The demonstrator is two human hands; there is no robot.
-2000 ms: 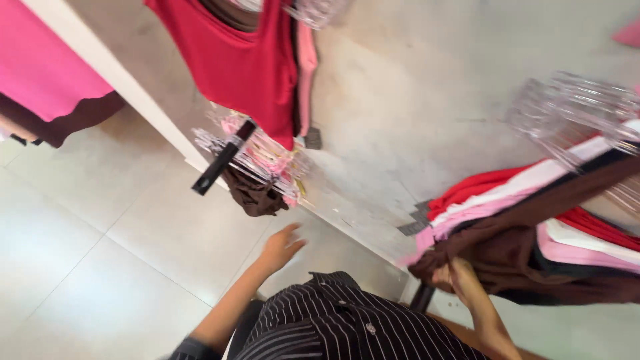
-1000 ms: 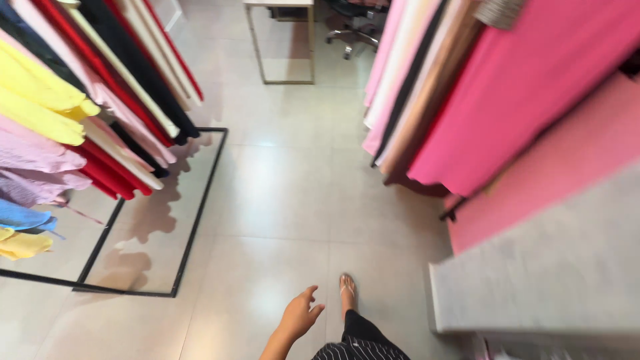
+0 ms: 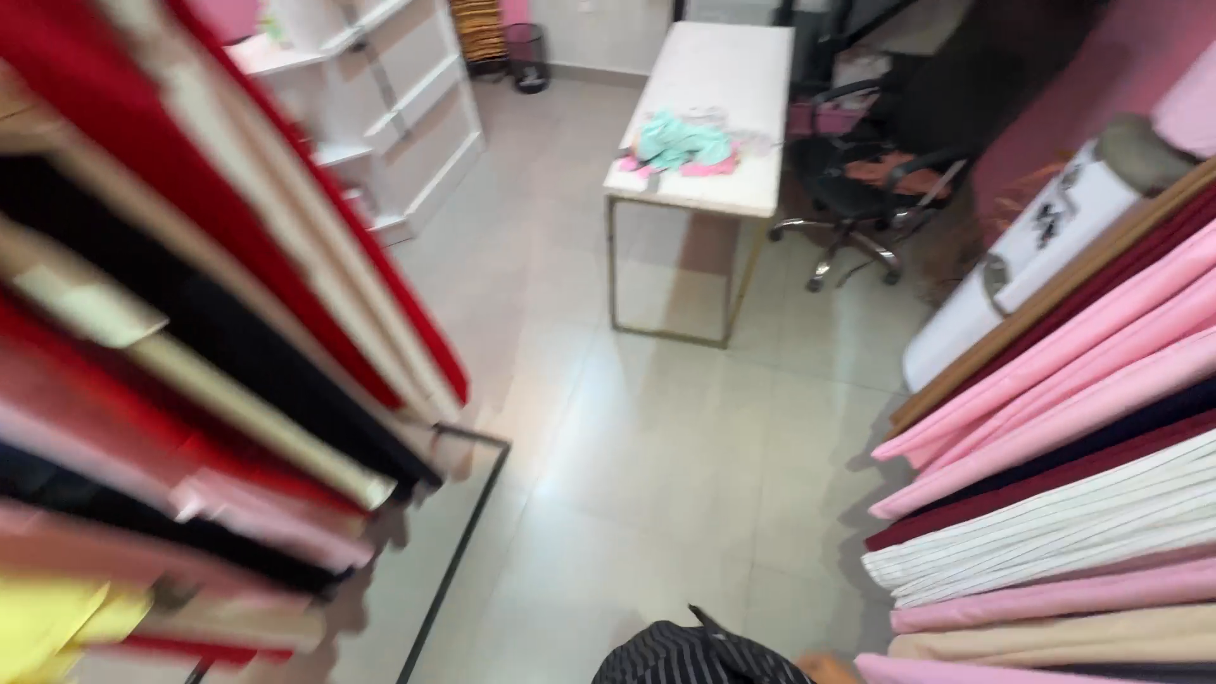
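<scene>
Only a small blurred patch of skin, part of my right hand or forearm [image 3: 828, 668], shows at the bottom edge, just right of my black pinstriped top [image 3: 698, 655]. It lies close to the lower end of a pink garment [image 3: 950, 671] on the right; its fingers and anything in them are hidden. My left hand is outside the view. Rows of hanging garments flank me: red [image 3: 285, 285], black [image 3: 237, 323] and cream ones on the left, pink [image 3: 1073, 351], maroon and white striped ones [image 3: 1054, 518] on the right.
Ahead, a white table [image 3: 712, 71] with metal legs bears a crumpled mint-green cloth [image 3: 682, 141] and pink pieces. A black swivel chair [image 3: 841, 185] stands beside it. White shelves [image 3: 427, 90] and a dark bin [image 3: 527, 57] are farther back. A black rack base [image 3: 465, 541] runs along the floor.
Two seconds ago my right hand was at a brown garment; now only a patch of skin shows. My left hand has left the view. The view has swung round and moved along the aisle toward the table.
</scene>
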